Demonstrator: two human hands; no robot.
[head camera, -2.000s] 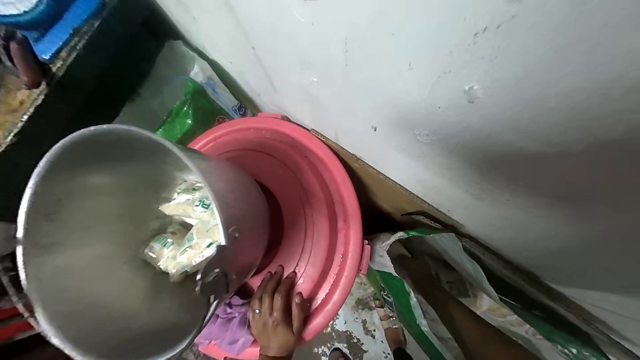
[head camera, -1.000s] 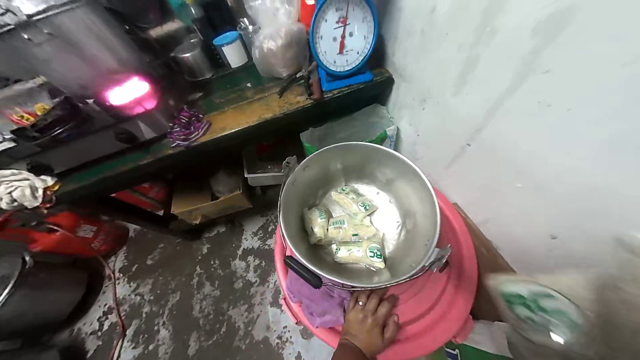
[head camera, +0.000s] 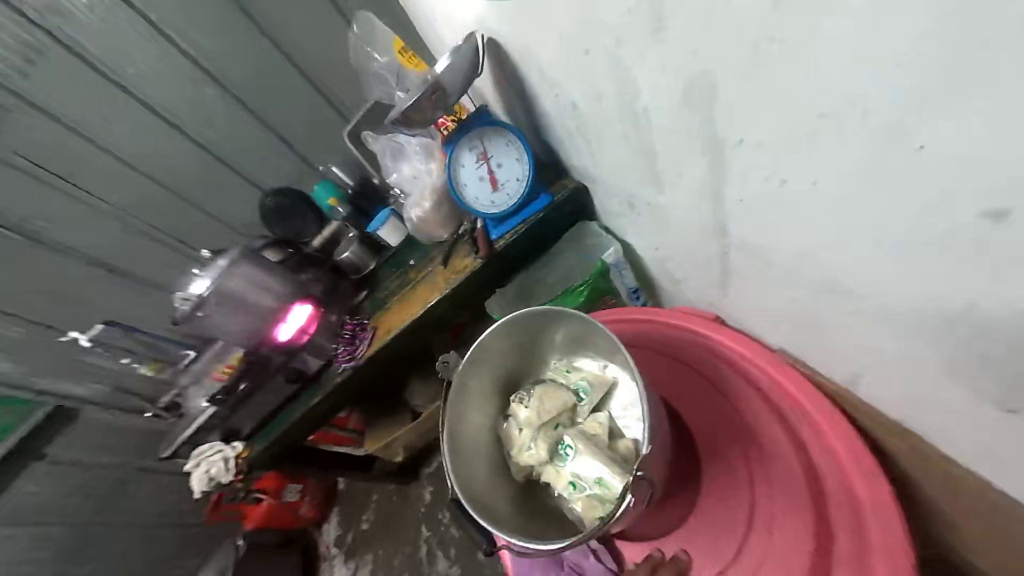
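A metal pot (head camera: 472, 448) with a wire bail handle and black grip stands on a large pink plastic lid or basin (head camera: 768, 448). Inside the pot lie several clear plastic packs (head camera: 588, 464) of pale contents with green print. At the bottom edge, only the fingertips of my left hand (head camera: 662, 563) show, over the pink plastic beside a purple cloth (head camera: 560, 563); the rest of this hand is out of frame. My right hand is not in view.
Beyond the pot, a bench (head camera: 424, 300) holds a blue dial scale (head camera: 490, 172), plastic bags (head camera: 424, 184), and a lidded pot (head camera: 240, 296). A pink glow shows there. A white wall (head camera: 800, 160) rises at the right; a red object (head camera: 280, 498) lies low at left.
A blurred pack at the right one second ago is out of view. The pot holds more packs than two seconds ago. The view has swung strongly; my left hand now shows only fingertips.
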